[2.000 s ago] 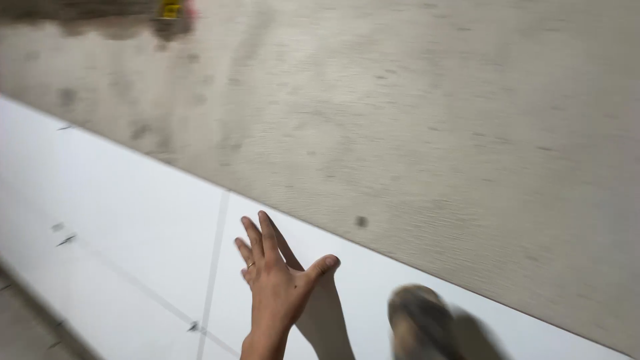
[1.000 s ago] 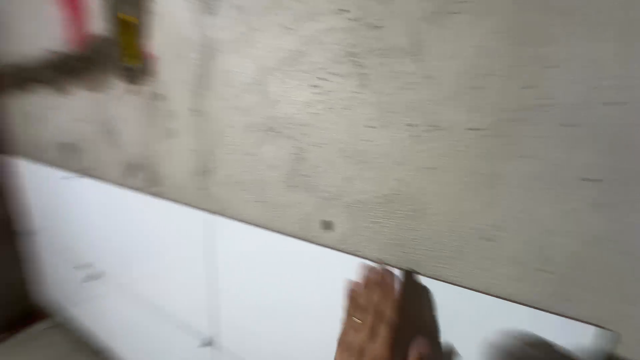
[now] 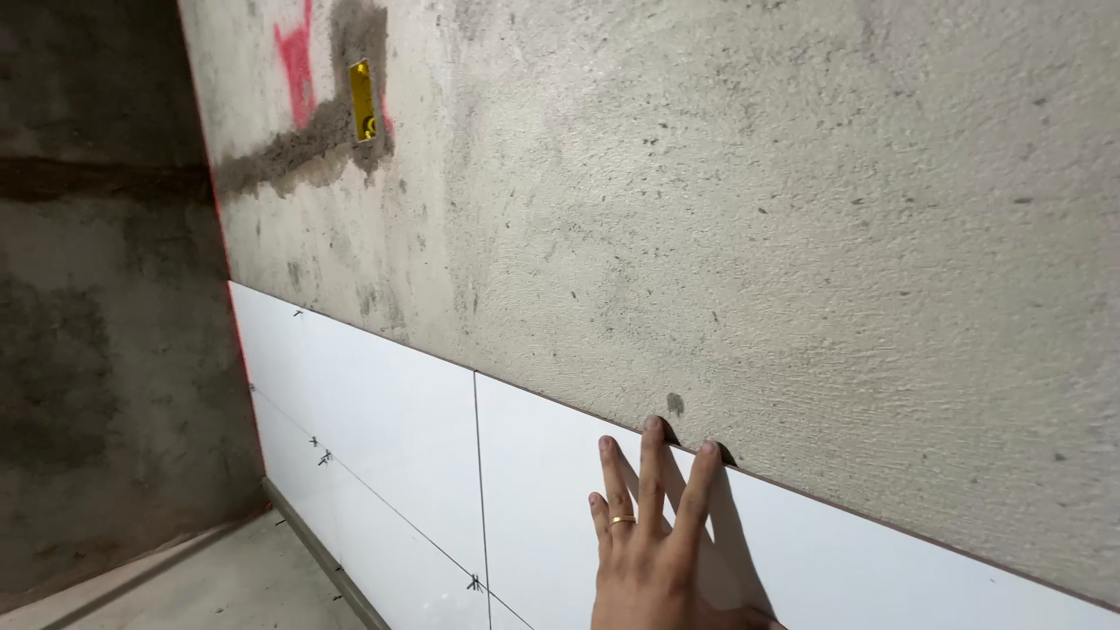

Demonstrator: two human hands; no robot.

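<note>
My left hand [image 3: 652,534], with a gold ring, lies palm-down on a large white wall tile [image 3: 547,490]. Its fingers are spread and hold nothing. The middle and index fingertips reach the tile's upper edge, where bare rough plaster [image 3: 700,236] begins. To the left, past a thin vertical joint, another white tile [image 3: 385,394] runs to the corner. Tile spacers [image 3: 474,582] stick out of the lower joints. My right hand is out of view.
A yellow electrical box [image 3: 361,101] sits in the wall among grey patching and pink paint marks. A red line runs down the corner beside a dark concrete wall [image 3: 114,332]. A ledge strip [image 3: 324,556] edges the floor [image 3: 210,577] below the tiles.
My left hand's fingers, close together a second ago, are now spread on the tile's top edge. A blurred dark shape at the lower right has left the view. The view now takes in the corner.
</note>
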